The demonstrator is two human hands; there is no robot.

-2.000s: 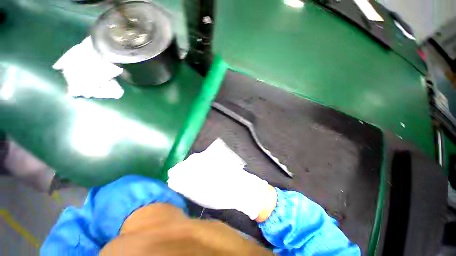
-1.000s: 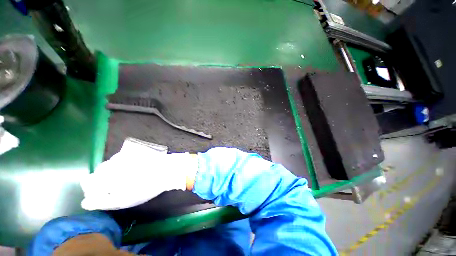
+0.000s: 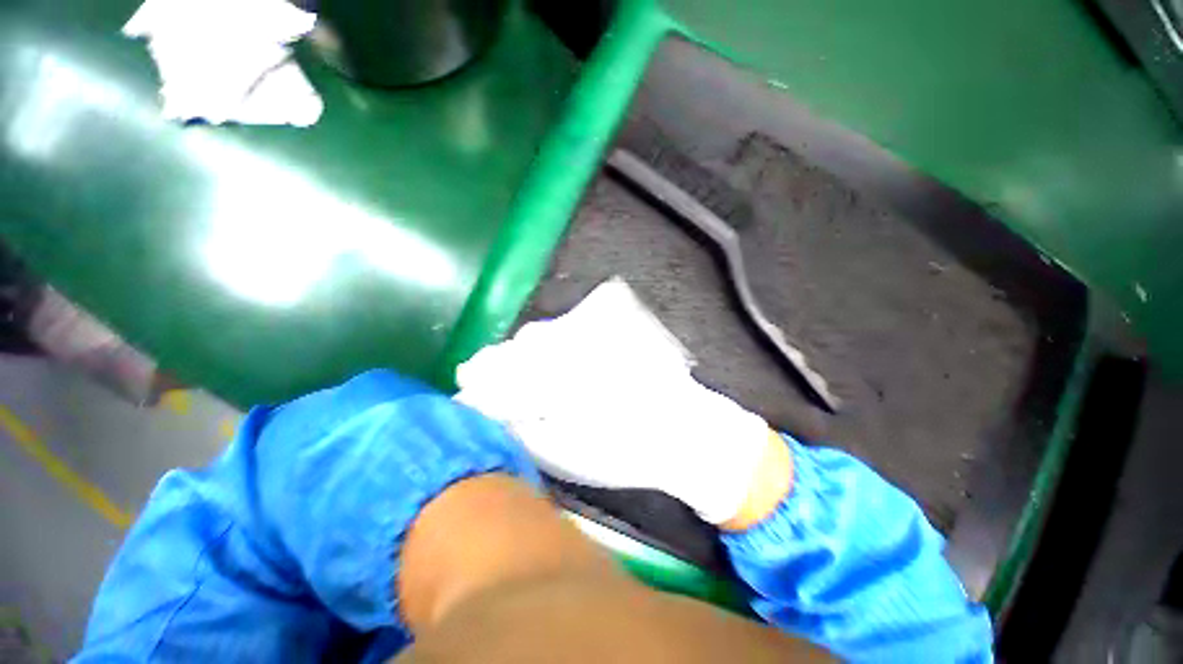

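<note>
My right hand (image 3: 610,402), in a white glove with an orange-tan cuff, lies over the front left of the black foam mat (image 3: 908,350). Its fingers are bunched and overexposed; whether they hold anything cannot be told. My left hand (image 3: 558,577) is bare, blurred and very close to the camera. It comes out of a blue sleeve at lower left, and its fingers are cut off by the bottom edge. A black anti-static brush (image 3: 733,247) lies on the mat beyond my right hand, untouched.
Green edging (image 3: 558,182) borders the mat on its left. A crumpled white cloth (image 3: 234,65) lies on the green bench at upper left, beside a dark round can (image 3: 409,39) cut off by the top edge. A dark block (image 3: 1077,506) stands right of the mat. Grey floor shows at lower left.
The view has swung sideways and back. The can's top has left the picture. My right hand stays over the mat's front left, and the brush lies in the same place. More of my left wrist shows.
</note>
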